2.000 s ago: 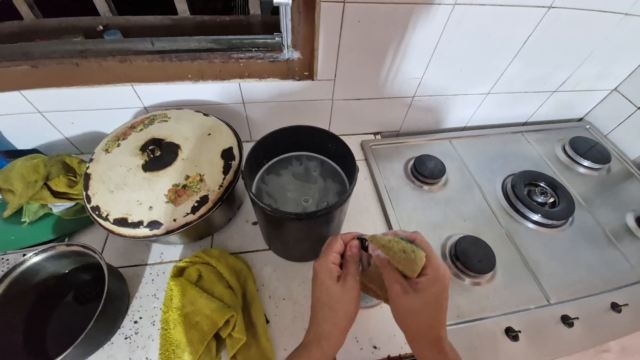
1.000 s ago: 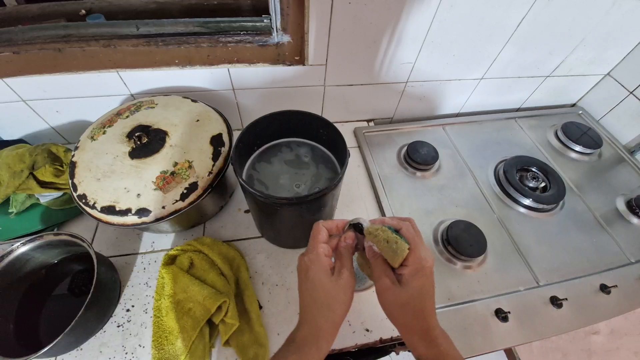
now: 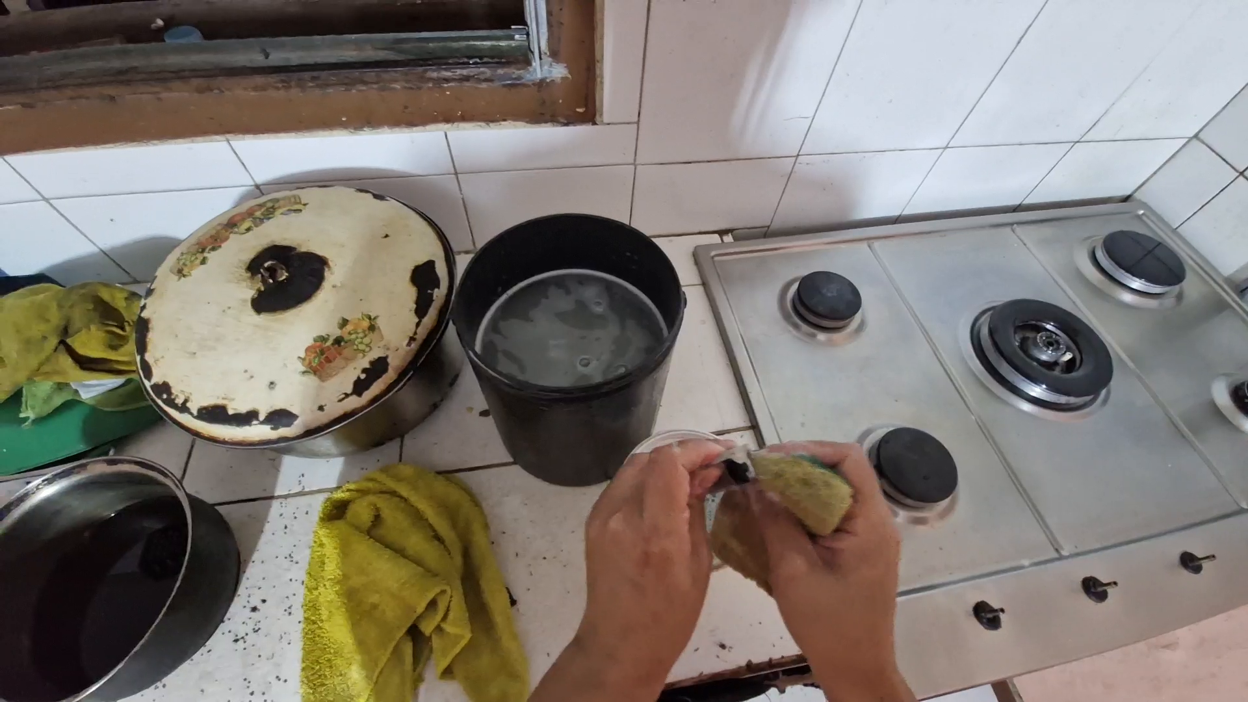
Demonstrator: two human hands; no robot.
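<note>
Both hands meet just in front of a black bucket (image 3: 570,390) that holds cloudy water. My left hand (image 3: 653,531) grips a small dark piece (image 3: 738,472) with its fingertips; what the piece is cannot be told. My right hand (image 3: 829,546) holds a yellow-green sponge (image 3: 804,490), folded over and pressed against that piece. Behind the left fingers shows the rim of a clear round dish or lid (image 3: 673,439), mostly hidden. A yellow-green cloth (image 3: 409,585) lies crumpled on the tiled counter, left of the hands.
A large pot with a chipped enamel lid (image 3: 219,331) stands left of the bucket. At the lower left is a pot of dark liquid (image 3: 210,565). More cloths (image 3: 73,331) lie on a green basin (image 3: 58,434). On the right is a steel gas hob (image 3: 936,390). Dark specks dot the counter.
The hands stay together in front of the bucket, with small shifts of the fingers and the sponge. The pots, bucket and cloth have not moved.
</note>
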